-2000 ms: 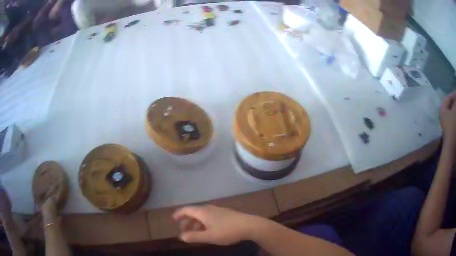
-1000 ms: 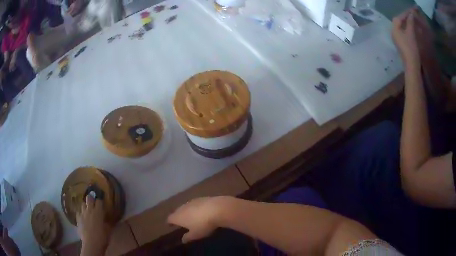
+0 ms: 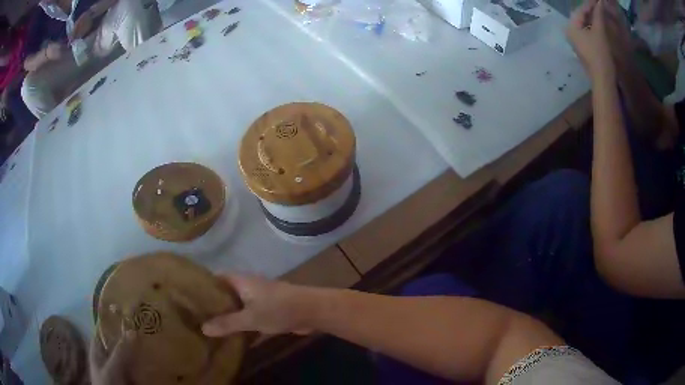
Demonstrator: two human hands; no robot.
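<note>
A wood-grain bottom shell (image 3: 176, 338) is held over the table's near edge at the lower left, its outer face with the ring-patterned vent grille turned towards me. My right hand (image 3: 251, 307) grips its right rim, thumb on the outer face and fingers behind. My left hand (image 3: 113, 365) is at its lower left, partly cut off by the picture's bottom edge, with fingers on the face. A dark curved edge of another round piece (image 3: 99, 289) shows behind the held shell. The inner side of the held shell is hidden.
An open shell with a black fan (image 3: 154, 218) sits on a pale round support. Right of it stands a stack (image 3: 342, 154) of wood-grain disc, white band and dark disc. A smaller-looking disc (image 3: 61, 350) lies lower left. White carton (image 3: 499, 34) and another person's arms (image 3: 612, 150) are at the right.
My left hand was at the fan inside the shell; now the shell is up, showing its outer face. My right hand has moved left and gripped its rim. The view has shifted slightly.
</note>
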